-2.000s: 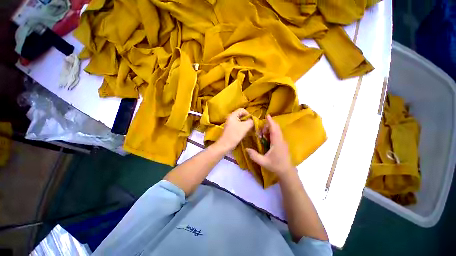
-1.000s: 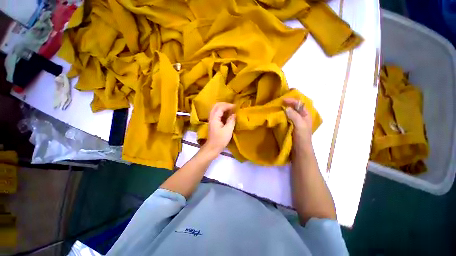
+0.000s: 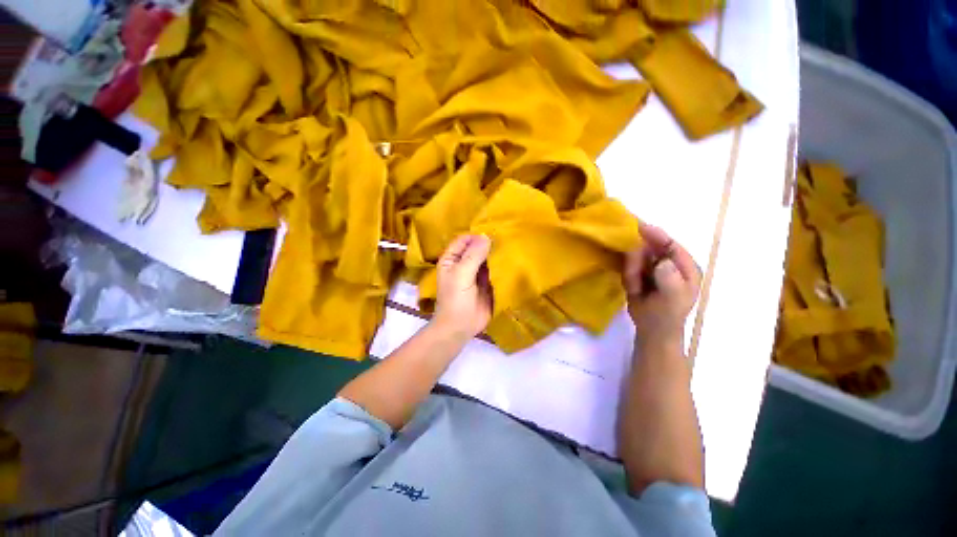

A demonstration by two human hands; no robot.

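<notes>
A mustard-yellow garment (image 3: 556, 257) is spread between my two hands over the near part of the table. My left hand (image 3: 463, 283) pinches its left edge between thumb and fingers. My right hand (image 3: 661, 281) holds its right edge with curled fingers. Whether a small tool is in my right palm cannot be seen. A large pile of yellow garments (image 3: 441, 63) lies just beyond, touching the held one. A yellow panel (image 3: 320, 315) with a straight end hangs at the near table edge.
White table (image 3: 724, 420) with a thin brown strip (image 3: 716, 246) along its right side. A pale-grey tub (image 3: 918, 315) at right holds yellow garments (image 3: 839, 273). At left are a flat black rectangle (image 3: 253, 266), an off-white crumpled glove-like item (image 3: 137, 189) and clear plastic (image 3: 136, 288).
The held garment has turned from an open loop showing its gathered band to a flatter spread panel. My right hand has moved slightly right and down, with its fingers more curled.
</notes>
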